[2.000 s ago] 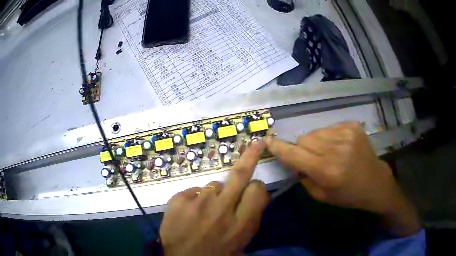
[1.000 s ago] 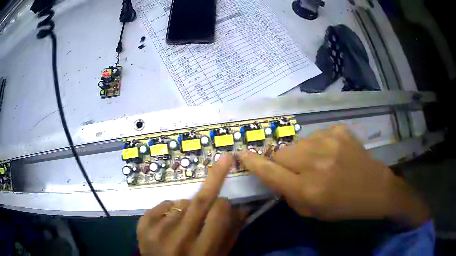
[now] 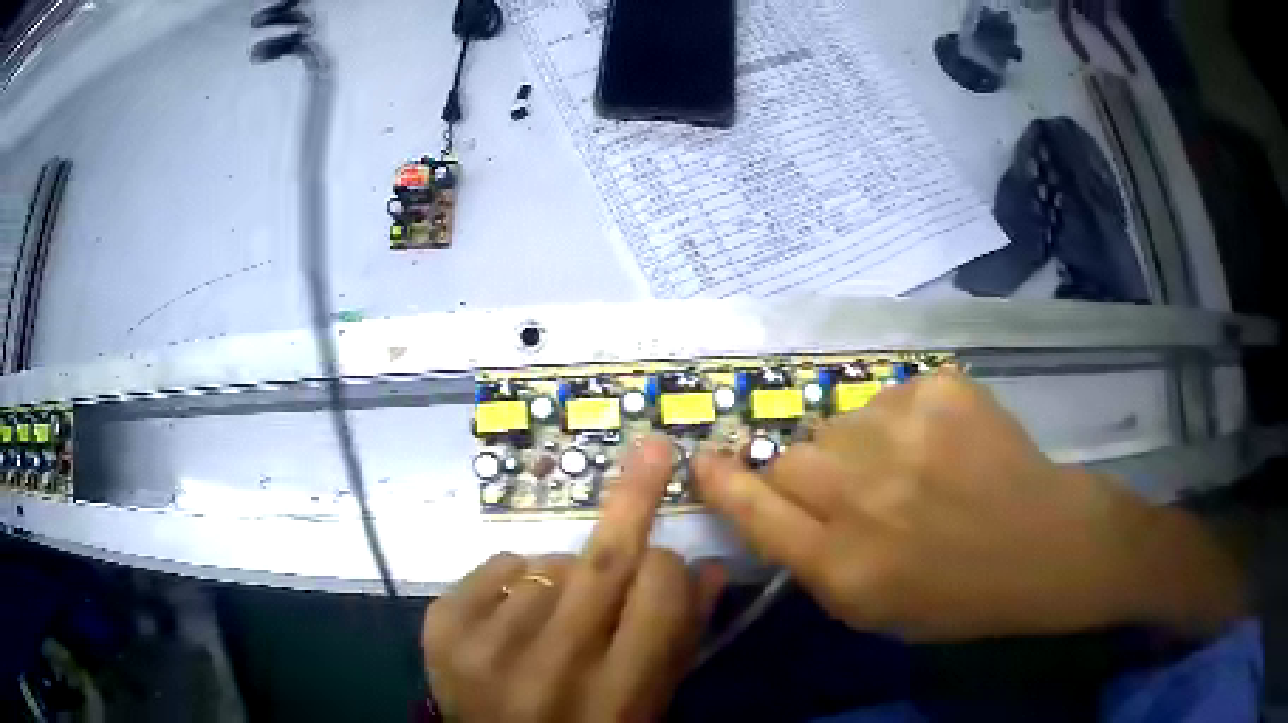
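A long tan PCB panel (image 3: 544, 499) with a row of yellow transformers (image 3: 688, 408) and white-topped capacitors lies between the conveyor rails. My left hand (image 3: 572, 622) is bare, palm down, its index finger extended onto the panel's near half and its other fingers curled. My right hand (image 3: 925, 516) covers the panel's right part, its index fingertip close beside the left one. A small capacitor shows between the fingertips. Thin silver-grey tweezers (image 3: 752, 613) stick out below my right palm; their far part is hidden. The grip on them is mostly hidden.
Another panel (image 3: 34, 449) is at the left edge. A black cord (image 3: 324, 311) crosses the view. Beyond the far rail (image 3: 791, 324) are a sample board (image 3: 422, 206), a phone (image 3: 667, 60), a printed sheet (image 3: 833, 198), a dark cloth (image 3: 1052, 205) and a round dark object (image 3: 978, 54).
The view has shifted, so bench and panel appear further right. Both hands have moved leftward along the panel, from its right-end board to around the third board from the left. Another panel has appeared at left.
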